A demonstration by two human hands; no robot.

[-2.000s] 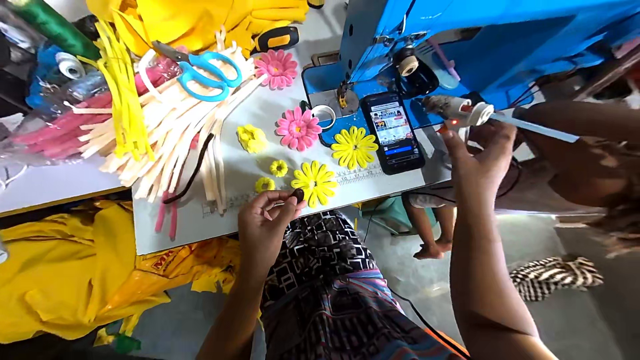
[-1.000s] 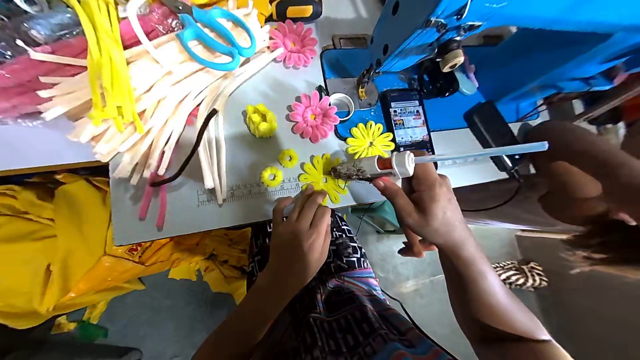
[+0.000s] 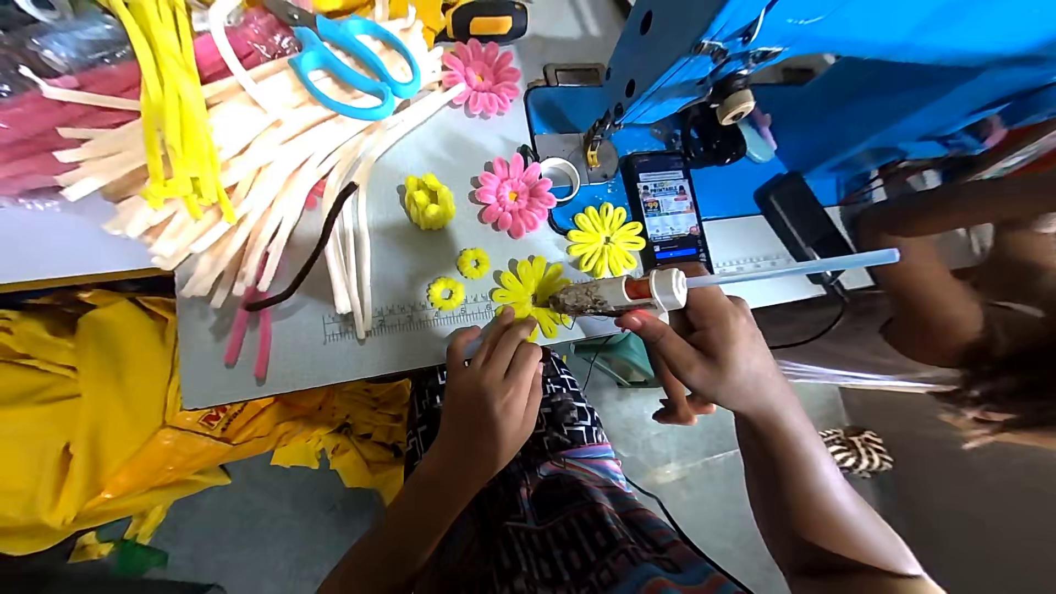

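Observation:
My right hand [image 3: 718, 351] grips a hot glue gun [image 3: 623, 295] with a long glue stick out of its back. Its dirty nozzle is over the centre of a yellow pipe-cleaner flower [image 3: 528, 290] near the table edge. My left hand [image 3: 495, 384] has its fingertips on that flower's lower left petals. Another yellow flower [image 3: 606, 240] lies to the upper right, beside a phone [image 3: 667, 210]. Two small yellow rings [image 3: 446, 294] and a cupped yellow piece [image 3: 429, 202] are to the left. Two pink flowers [image 3: 513, 196] lie farther back.
A blue sewing machine [image 3: 792, 41] stands at the right back. Blue-handled scissors [image 3: 355, 70] rest on cream pipe cleaners [image 3: 280, 148] beside yellow ones [image 3: 169, 107]. A white tape roll [image 3: 561, 179] and black power bank-like device [image 3: 800, 219] lie nearby. Another person [image 3: 932, 264] is at the right.
My right hand has brought the glue gun left, from beyond the phone to the front yellow flower. My left hand has moved onto its petals. The view has moved closer.

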